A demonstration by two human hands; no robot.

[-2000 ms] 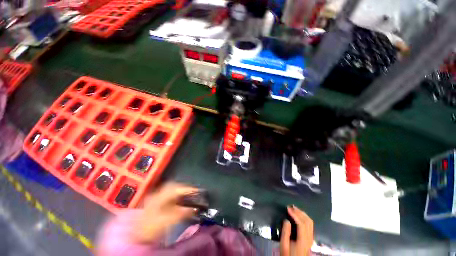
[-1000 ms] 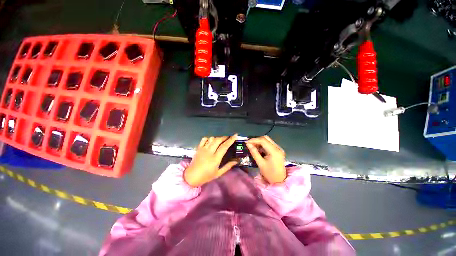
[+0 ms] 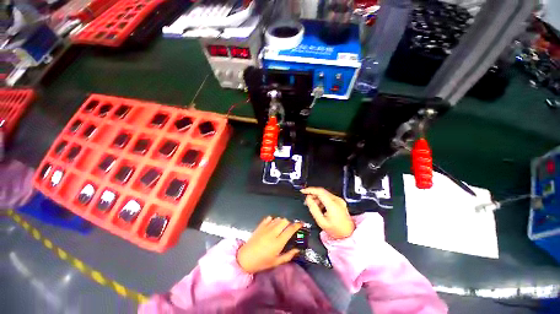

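Observation:
My left hand (image 3: 268,244) is at the bench's front edge, its fingers and thumb around the left side of a small black smartwatch module (image 3: 301,237) with a green-lit spot on its screen. A shiny, crumpled-looking piece lies just below the module. My right hand (image 3: 331,214) is up and right of the module, apart from it, fingertips near the front of the left press base. Whether it pinches something small cannot be told. The left clamp press has a red handle (image 3: 269,140) over a white-framed nest (image 3: 283,170); the right press has a red handle (image 3: 422,164) and nest (image 3: 368,187).
A red foam tray (image 3: 201,175) holding several watch units is at left. A white paper sheet (image 3: 451,224) with a thin dark stick lies at right, beside a blue box (image 3: 545,196). A power supply (image 3: 230,61) and another blue box (image 3: 336,58) stand behind the presses.
The view has tilted up, showing more behind the presses. My right hand has left the module and moved forward toward the left press; my left hand stays at the module.

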